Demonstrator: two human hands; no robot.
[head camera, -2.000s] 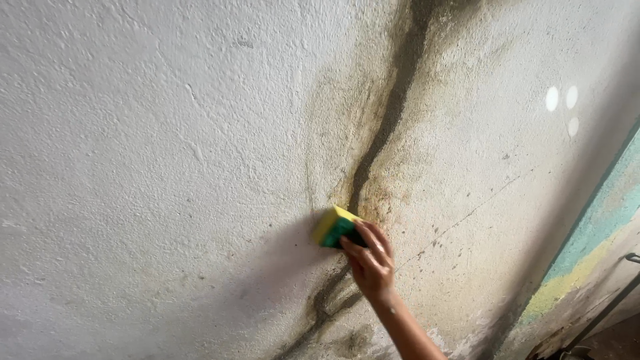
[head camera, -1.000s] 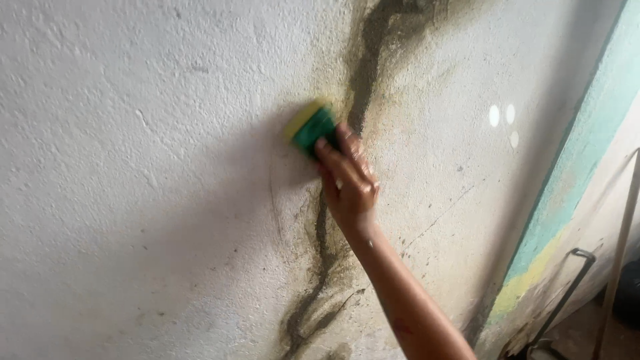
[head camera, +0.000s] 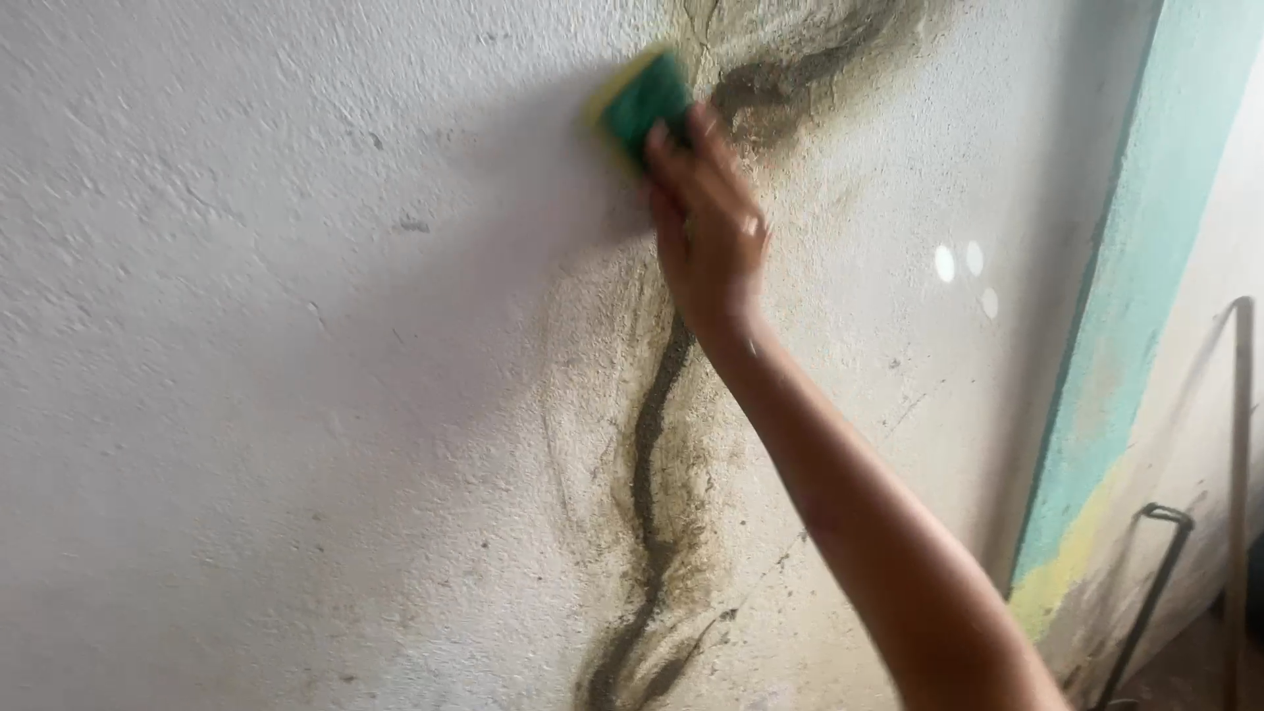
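Note:
My right hand (head camera: 713, 217) grips a yellow sponge with a green scouring face (head camera: 647, 109) at the upper middle of the view. The yellow side is turned to the rough white plaster wall (head camera: 296, 296); hand and sponge are slightly blurred. Beside and below the hand, a dark, winding crack or filled groove (head camera: 647, 434) runs down the wall, with brownish smears on both sides. Its upper part bends toward the top right. The left hand is not in view.
A turquoise-painted pillar or wall edge (head camera: 1111, 267), yellow near its foot, stands at the right. Beyond it are a thin dark rod with a bent top (head camera: 1150, 592) and a taller pole (head camera: 1240, 444). Small light spots (head camera: 945, 264) show on the wall.
My right hand has moved up the wall along the dark line with the sponge still in its grip. The view has shifted upward and to the right.

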